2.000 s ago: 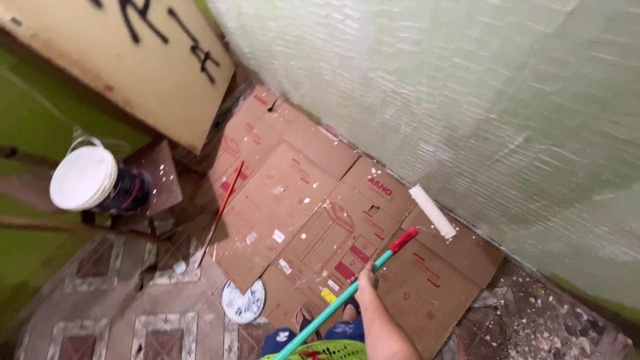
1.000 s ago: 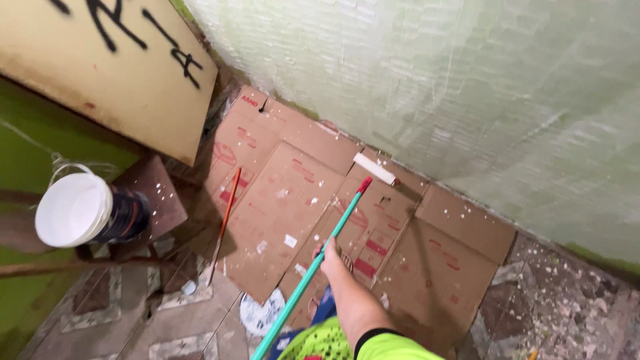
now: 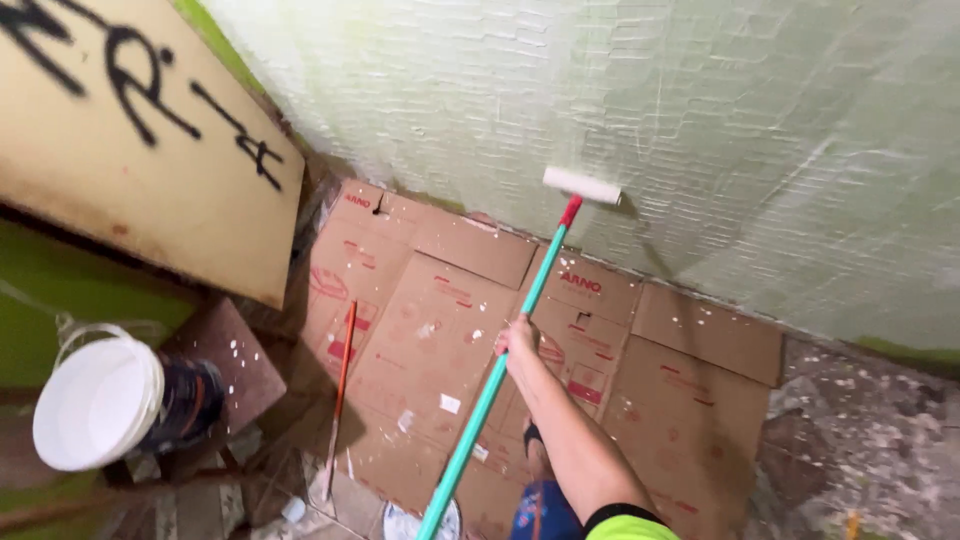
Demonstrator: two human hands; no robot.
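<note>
One of my hands, which by the arm coming in from the lower right looks like my right hand [image 3: 519, 336], grips the teal pole [image 3: 480, 405] of a paint roller. The white roller sleeve [image 3: 582, 185] lies against the lower part of the pale green wall [image 3: 675, 112], just above the cardboard edge; a red grip [image 3: 571, 212] joins it to the pole. The pole runs down out of view at the bottom, and my left hand does not show.
Flattened cardboard [image 3: 390, 330] covers the floor along the wall. A thin red-orange stick [image 3: 345, 375] lies on it. At left, a white bucket [image 3: 97, 405] sits near a small table [image 3: 244, 367], below a leaning cream panel [image 3: 187, 172] with black writing. A paint-spattered round lid [image 3: 401, 525] is at the bottom.
The roller has moved from over the cardboard at the foot of the wall up onto the wall's lower part. My right hand stays on the pole.
</note>
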